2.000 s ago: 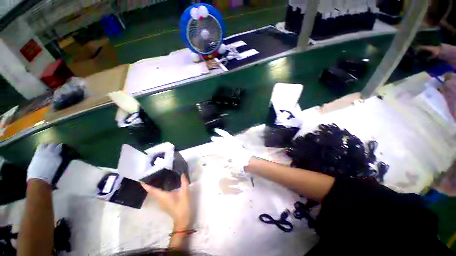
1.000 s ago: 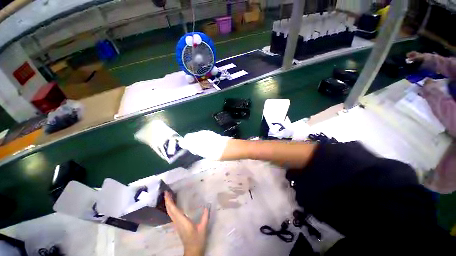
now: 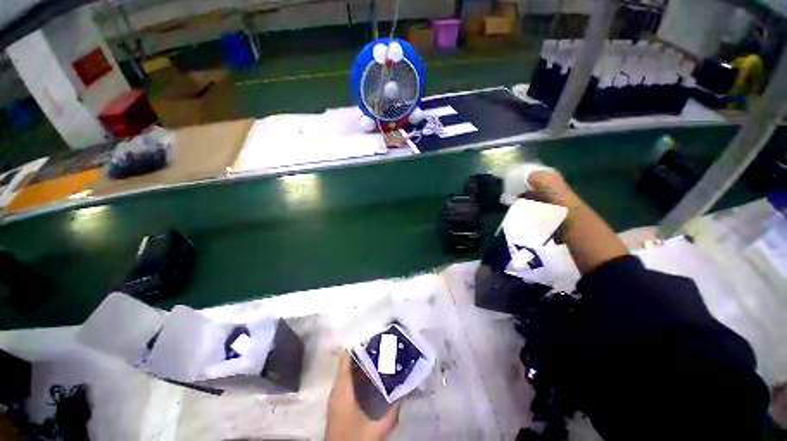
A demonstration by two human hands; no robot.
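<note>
My left hand (image 3: 358, 406), bare, holds an open retail box (image 3: 399, 360) above the bench; a dark product with a white label shows inside. My right hand (image 3: 528, 183), in a white glove, is over the belt behind another open retail box (image 3: 509, 274); its fingers are partly hidden, and I cannot tell if it holds anything. Two more open retail boxes stand side by side at the left, one (image 3: 280, 355) with its white flap up, the other (image 3: 129, 332) partly behind it. A black cable pile (image 3: 539, 379) lies partly under my right arm.
The green conveyor belt (image 3: 345, 226) crosses ahead. It carries black units (image 3: 463, 222) near my right hand and a black box (image 3: 161, 263) at the left. Beyond are a blue cartoon fan (image 3: 388, 86), a tray of boxes (image 3: 626, 95) and cartons. Cables (image 3: 69, 409) lie at lower left.
My left hand has left the boxes at the left and now holds a separate open box. My right hand has moved away to the right across the belt. The other worker's gloved hand is gone.
</note>
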